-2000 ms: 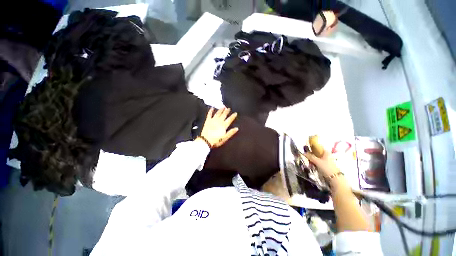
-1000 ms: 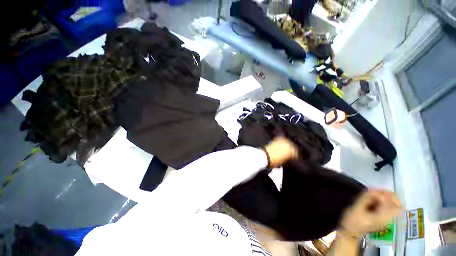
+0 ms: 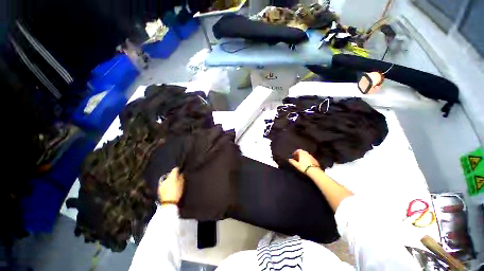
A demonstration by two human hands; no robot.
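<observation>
A dark garment (image 3: pixel 212 177) lies at the left end of the padded black pressing board (image 3: pixel 286 198), spread partly over it. My left hand (image 3: pixel 171 186) grips the garment's left part with bent fingers. My right hand (image 3: pixel 304 160) is at the near edge of a dark garment pile (image 3: pixel 329 129) with white loops on top, its fingers pinching cloth there. The steam iron (image 3: pixel 440 254) shows at the bottom right, cut off by the edge, its pale wooden handle visible.
Plaid garments (image 3: pixel 114 185) are heaped at left. A phone (image 3: pixel 207 234) lies near the board. Scissors (image 3: pixel 421 213) lie beside the iron rest (image 3: pixel 454 222) at right. A spare padded board (image 3: pixel 398 77) is at the far side. Blue bins (image 3: pixel 98 106) stand on the floor at left.
The dark cloth my hands held over the board's right side is gone from there, leaving the board bare. My left hand moved left onto the garment; my right hand moved to the pile.
</observation>
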